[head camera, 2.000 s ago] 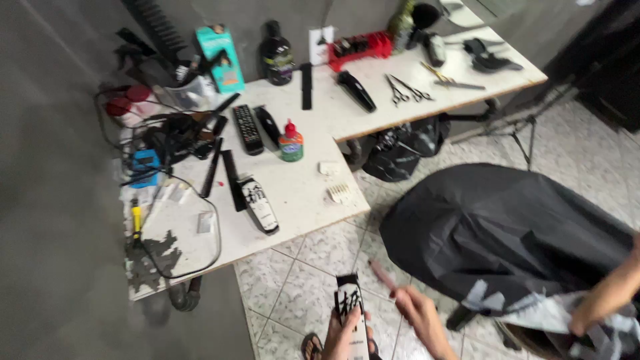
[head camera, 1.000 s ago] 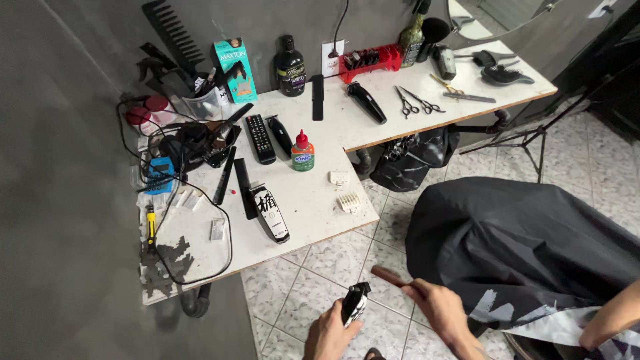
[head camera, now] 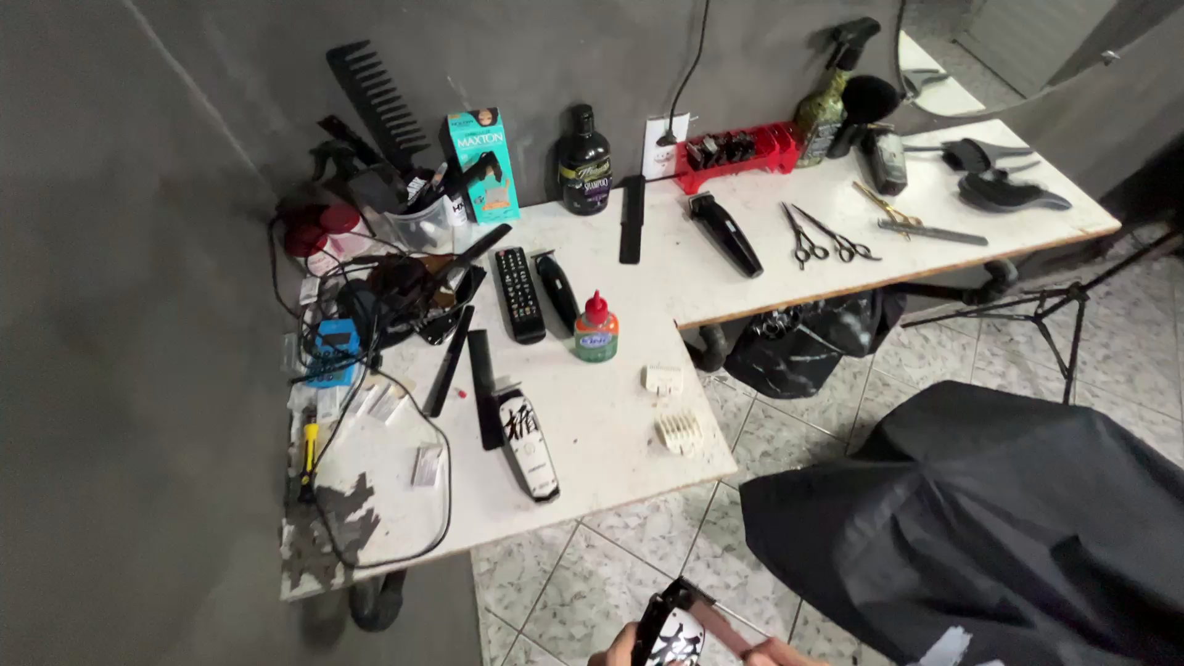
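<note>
At the bottom edge, my left hand (head camera: 618, 647) holds a black-and-white hair clipper (head camera: 673, 638) with its head up. My right hand (head camera: 779, 653), mostly cut off by the frame, grips a brownish comb (head camera: 721, 627) whose far end meets or overlaps the clipper's head. A second white hair clipper (head camera: 529, 444) lies on the counter beside a black comb (head camera: 483, 388). Nearby are a small bottle with a red cap (head camera: 597, 331), a black trimmer (head camera: 555, 289), a remote control (head camera: 520, 294) and two white clipper guards (head camera: 680, 432).
A person under a black cape (head camera: 962, 518) sits at the right. The white L-shaped counter (head camera: 610, 481) bears tangled cables (head camera: 449, 490), two scissors (head camera: 823, 242), a black clipper (head camera: 726, 234), a red guard rack (head camera: 740, 157) and brushes (head camera: 1008, 192). A tripod (head camera: 1064, 296) stands beyond the cape.
The comb in my right hand and the clipper in my left have come together; one second ago they were apart. Both hands now sit lower in the view.
</note>
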